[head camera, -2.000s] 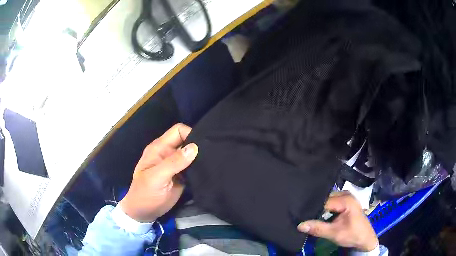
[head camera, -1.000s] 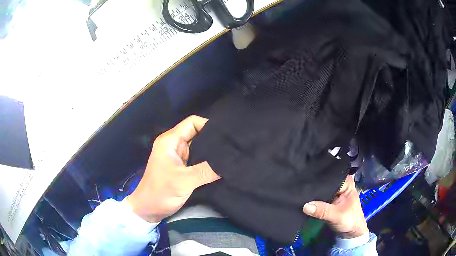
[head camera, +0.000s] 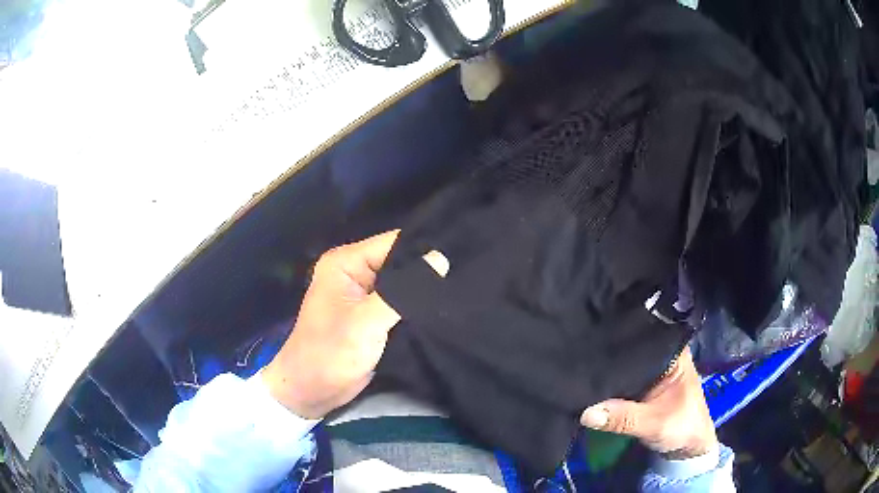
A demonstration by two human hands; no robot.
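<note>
A black garment point(head camera: 540, 279) with a mesh area hangs over my lap, below the table edge. My left hand point(head camera: 342, 318) is shut on its left edge; the thumb is partly under the cloth, and a small pale spot like a fingertip or nail shows on the black surface beside it. My right hand point(head camera: 665, 409) grips the lower right edge, thumb on top, beside what looks like a zipper edge. The fingers under the cloth are hidden.
The white sewing table point(head camera: 125, 221) with a printed ruler curves along the left. Black-handled scissors point(head camera: 419, 24) lie at its edge. A dark cut piece point(head camera: 37, 246) lies at far left. A blue crate point(head camera: 761, 385) and clear plastic are at right. Strong glare covers the upper left.
The scissors and table edge have shifted up and right in view. My left hand has moved right, changed its hold, and its thumb has gone under the cloth. My right hand still holds the lower edge.
</note>
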